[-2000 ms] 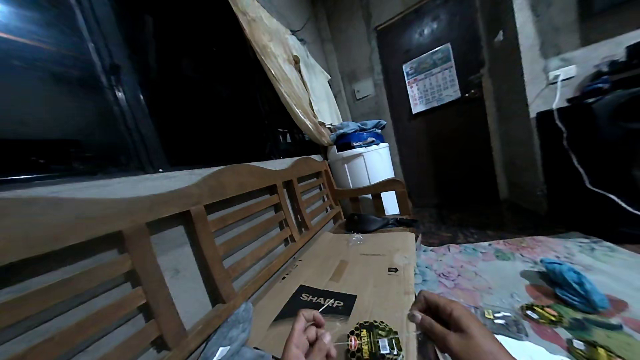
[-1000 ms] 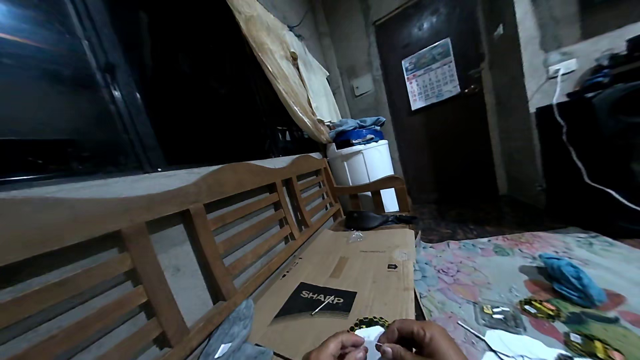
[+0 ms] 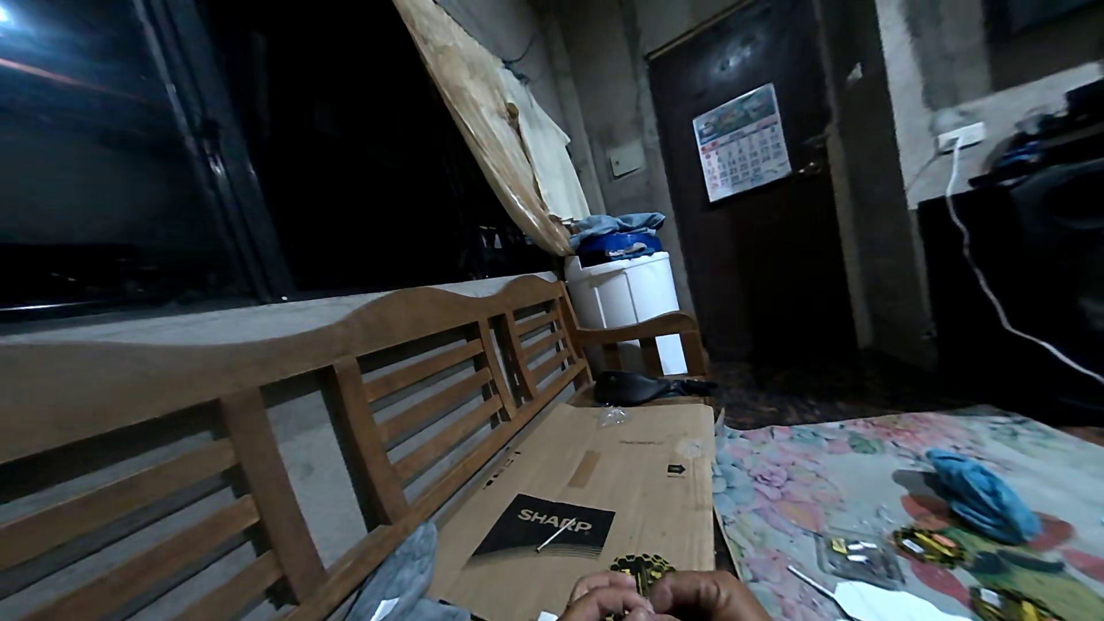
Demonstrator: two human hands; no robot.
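Note:
At the bottom edge, my left hand (image 3: 604, 597) and my right hand (image 3: 703, 595) meet with fingertips pinched together over a flat cardboard box (image 3: 655, 483). Whatever small item lies between the fingers is mostly hidden. Just behind them on the cardboard is a round black-and-yellow printed piece (image 3: 641, 565), partly covered by the hands. A thin white stick (image 3: 555, 535) rests across the box's black printed panel. Farther back on the cardboard lies a crumpled clear plastic piece (image 3: 614, 416).
The cardboard lies on a wooden bench (image 3: 362, 345). At right, a floral cloth (image 3: 802, 466) bears a blue cloth bundle (image 3: 983, 496), a clear plastic case (image 3: 858, 556), black-and-yellow pieces (image 3: 930, 545), a white sheet (image 3: 893, 602) and a thin rod (image 3: 811, 582). Grey cloth (image 3: 401, 573) lies left.
My hands were apart on either side of the round piece two seconds ago and came together. A white piece between my fingers one second ago is now barely visible.

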